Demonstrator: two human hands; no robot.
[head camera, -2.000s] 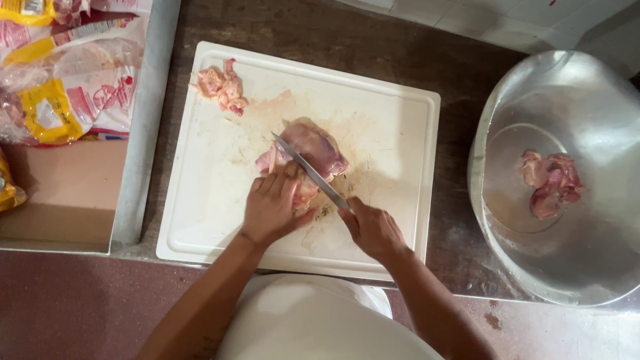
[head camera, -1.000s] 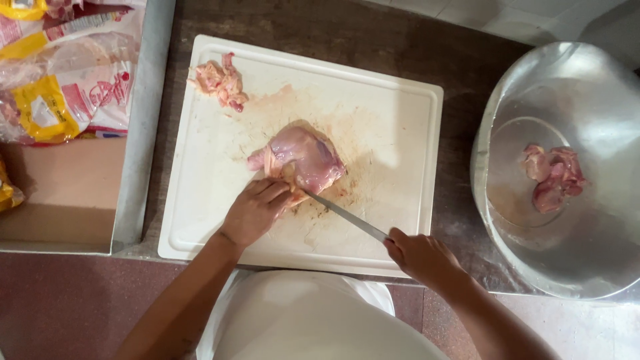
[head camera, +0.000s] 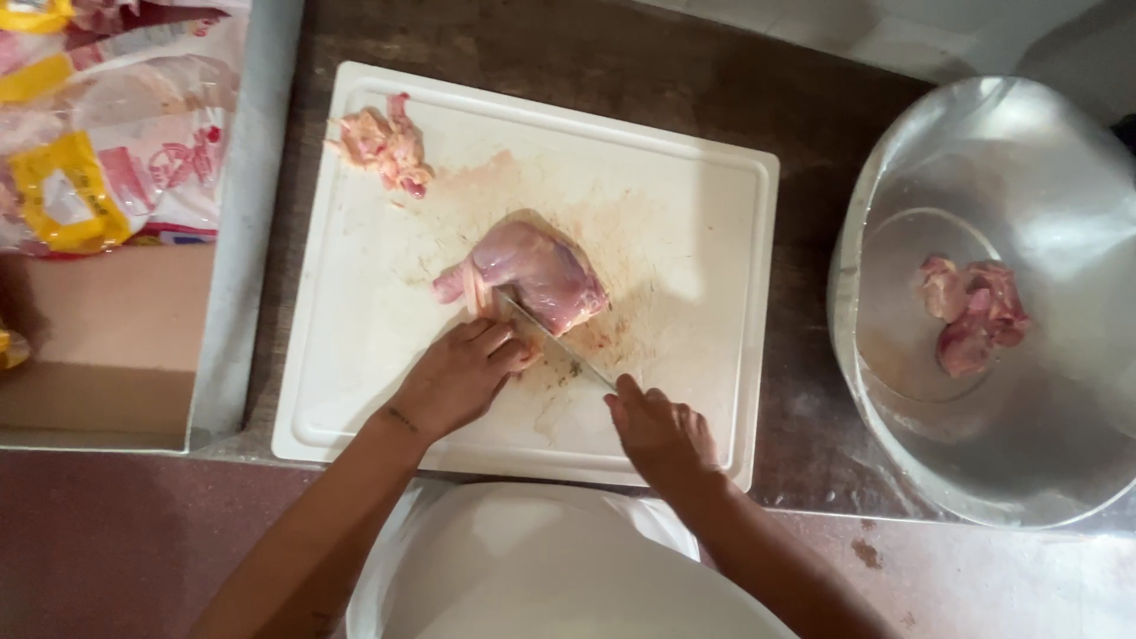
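A raw chicken leg quarter (head camera: 532, 266) lies on a white plastic cutting board (head camera: 710, 311), its bone end pointing left. At the piece's near edge, my left hand (head camera: 466, 377) grips a flap of chicken skin (head camera: 484, 297). My right hand (head camera: 661, 430) holds a knife (head camera: 564, 342) by its handle, which the fingers hide. The blade runs up and left, its tip against the meat beside the skin. A small heap of skin and fat trimmings (head camera: 386, 146) sits in the board's far left corner.
A large metal bowl (head camera: 852, 293) at the right holds pieces of raw chicken meat (head camera: 976, 311). At the left, a metal-edged tray (head camera: 240, 213) contains packaged chicken in printed plastic bags (head camera: 160, 106). The board rests on a dark worktop (head camera: 816, 115), with a wall behind.
My left hand, which pressed on the chicken two seconds ago, has moved to its near edge and now pulls skin away. The knife has shifted from across the top of the meat to its near side.
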